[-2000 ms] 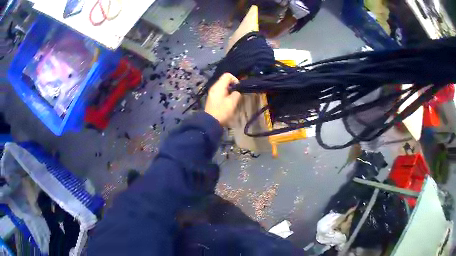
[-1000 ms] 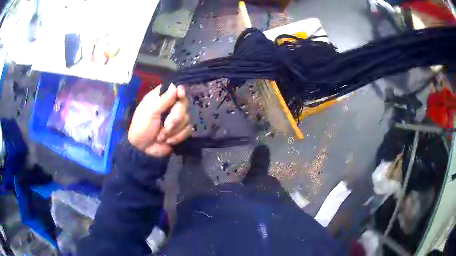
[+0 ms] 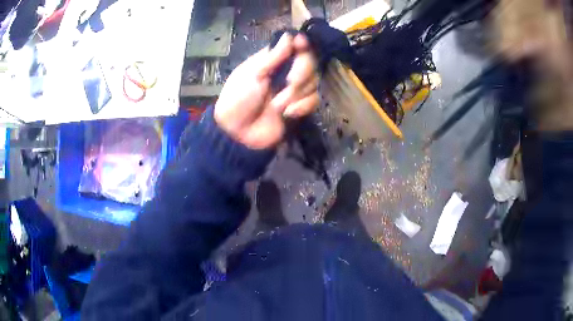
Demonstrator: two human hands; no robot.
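My left hand (image 3: 270,94) is above the floor in the upper middle, its fingers closed around dark navy-black cords, with loose ends hanging below it. The dark cord pile (image 3: 383,63) lies over a tan stool or bench (image 3: 361,88) with a yellow-orange edge, just right of my left hand. My right hand (image 3: 534,56) is at the upper right, strongly blurred and partly cut off by the edge. Blurred dark cord strands show beside it; its grip is not clear.
A white table (image 3: 44,81) with scissors (image 3: 139,81) and a dark flat object (image 3: 95,84) is at the upper left. A blue crate (image 3: 113,210) with pinkish plastic bags is below it. White scraps (image 3: 448,224) lie on the floor at the right.
My left hand has moved right and up, towards the stool. My right hand and sleeve have come into view at the right. The long bundle stretched to the right edge no longer shows.
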